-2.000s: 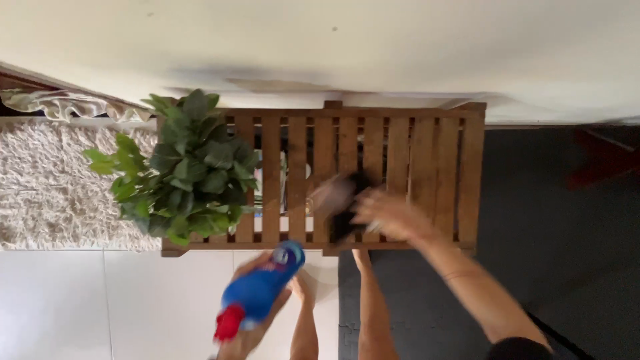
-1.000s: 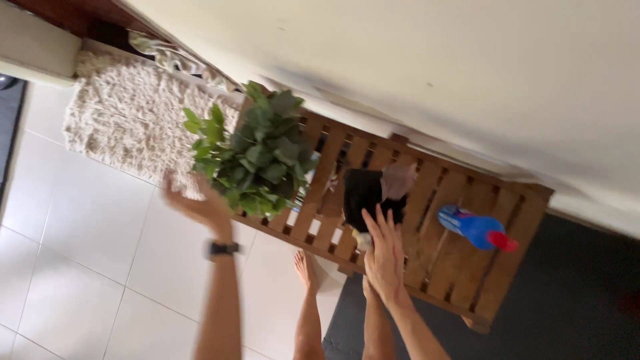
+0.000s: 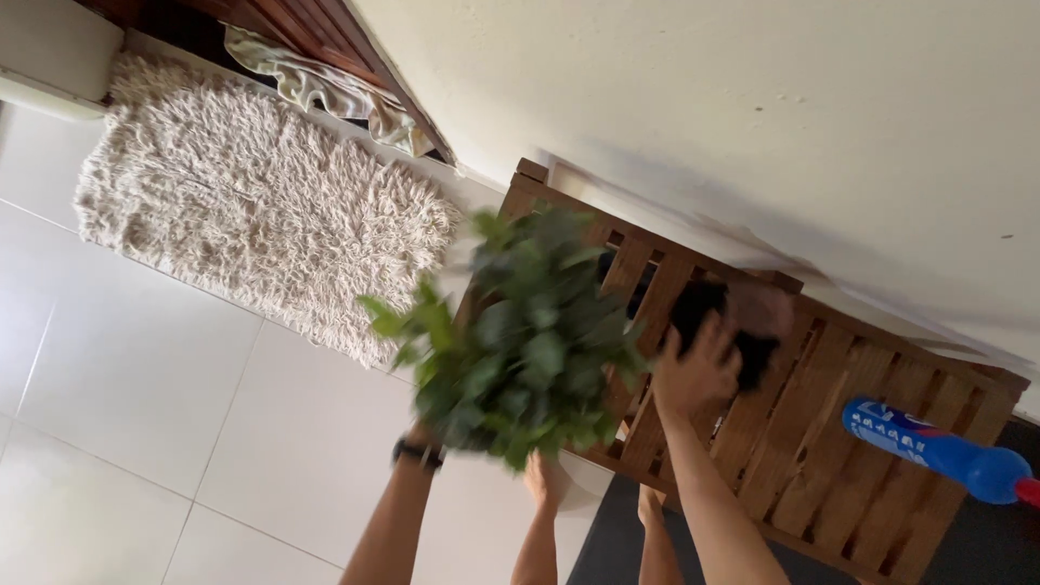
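Note:
A leafy green plant [image 3: 536, 341] stands over the left end of a slatted wooden bench [image 3: 812, 422]. My left hand [image 3: 426, 435], with a dark band on its wrist, reaches under the plant's lower left side; leaves hide its fingers. My right hand [image 3: 699, 370], blurred, lies with fingers spread over a black cloth [image 3: 699, 313] on the bench; a pinkish piece [image 3: 760, 309] adjoins the cloth. Whether the fingers grip it cannot be told. Toward the bench's right end lies a blue plastic bottle [image 3: 926, 443] with a red cap.
A shaggy cream rug [image 3: 268, 203] lies on white floor tiles [image 3: 301, 431] at the left. A crumpled cloth [image 3: 325, 89] lies by a wooden door. The pale wall [image 3: 691, 106] runs behind the bench. Bare feet stand at the bench's front edge, near a dark mat [image 3: 609, 536].
The blue bottle, in my left hand two seconds ago, lies on the bench. My left hand has moved to the plant's base. My right hand stays by the black cloth. The view has turned.

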